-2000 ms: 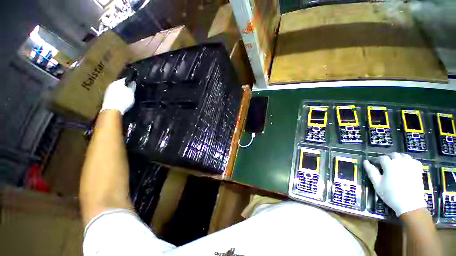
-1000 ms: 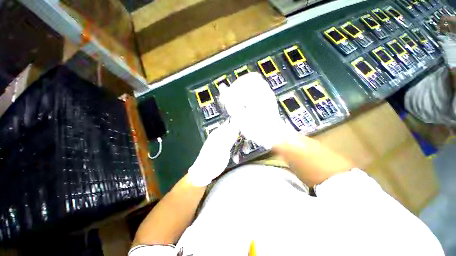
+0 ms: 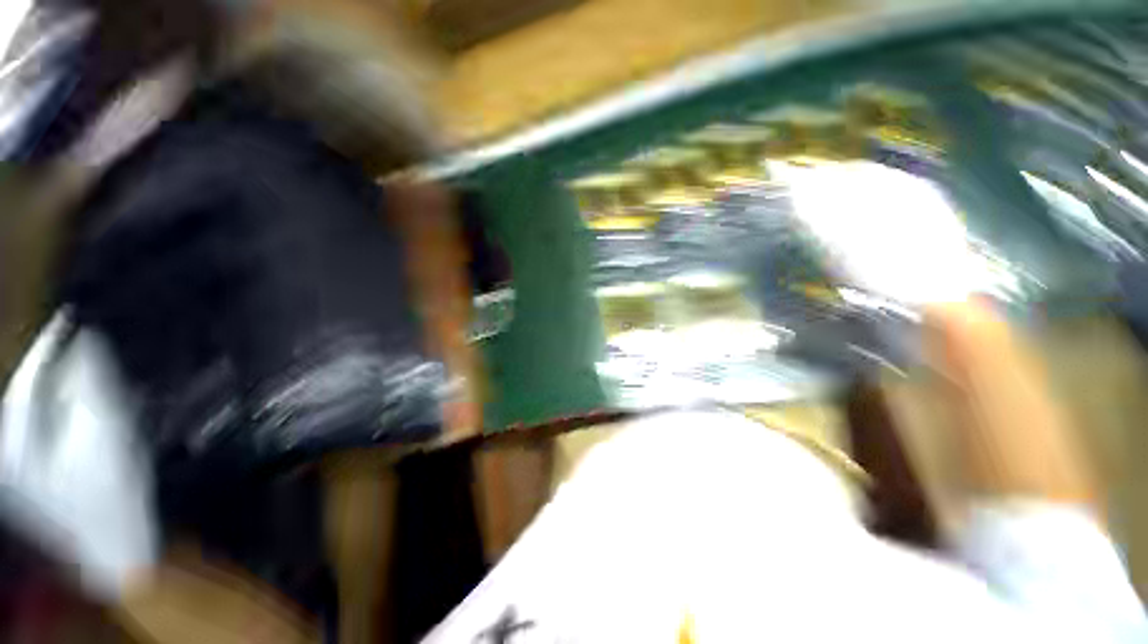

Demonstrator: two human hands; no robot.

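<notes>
The picture is strongly blurred. My right hand [image 3: 881, 233], in a white glove, is over the right part of the phone tray; its fingers and any hold are smeared. My left hand [image 3: 82, 440] appears as a blurred white glove shape at the left edge, beside the black stack [image 3: 239, 264]; its fingers cannot be made out. The clear tray of yellow-and-black keypad phones [image 3: 705, 359] lies on the green bench [image 3: 541, 302]. Single phones cannot be told apart.
A brown board [image 3: 604, 63] lies behind the pale bench edge. The bench's orange-brown end [image 3: 434, 289] stands beside the black stack. A dark slab [image 3: 485, 245] lies at that end. More blurred trays [image 3: 1083, 189] show at the far right.
My hands were together over the tray and are now far apart, the left at the black stack, the right further right over the tray. The view has swung left and blurred.
</notes>
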